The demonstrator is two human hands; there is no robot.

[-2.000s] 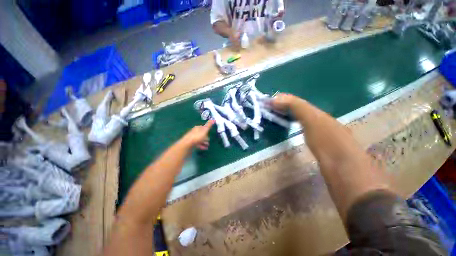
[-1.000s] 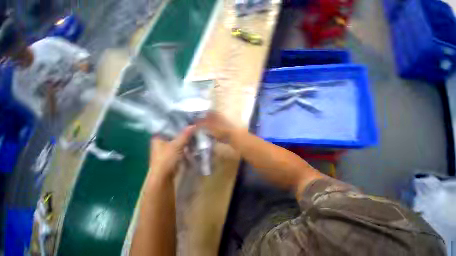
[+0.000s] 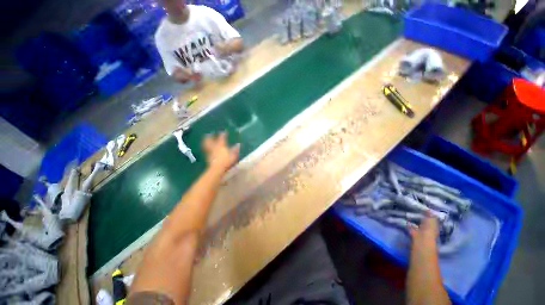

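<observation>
Loose grey-white leg pieces point(image 3: 400, 193) lie heaped in the blue bin point(image 3: 508, 238) at the lower right. My right hand point(image 3: 425, 229) is at the heap's near edge, slightly blurred; whether it holds a piece cannot be told. My left hand point(image 3: 220, 152) is over the near side of the green belt point(image 3: 287, 113), fingers spread and empty. One leg piece point(image 3: 184, 145) lies on the belt to the left of my left hand.
A yellow and black knife point(image 3: 398, 100) and a grey-white piece point(image 3: 422, 62) lie on the bench point(image 3: 311, 158). Body pieces point(image 3: 30, 268) are heaped at left. A person in a white shirt is across the belt. A red stool point(image 3: 519, 113) stands at right.
The leg pieces my hands gathered from the belt and carried over the bench now lie in the blue bin. My hands have parted, left over the belt, right at the bin.
</observation>
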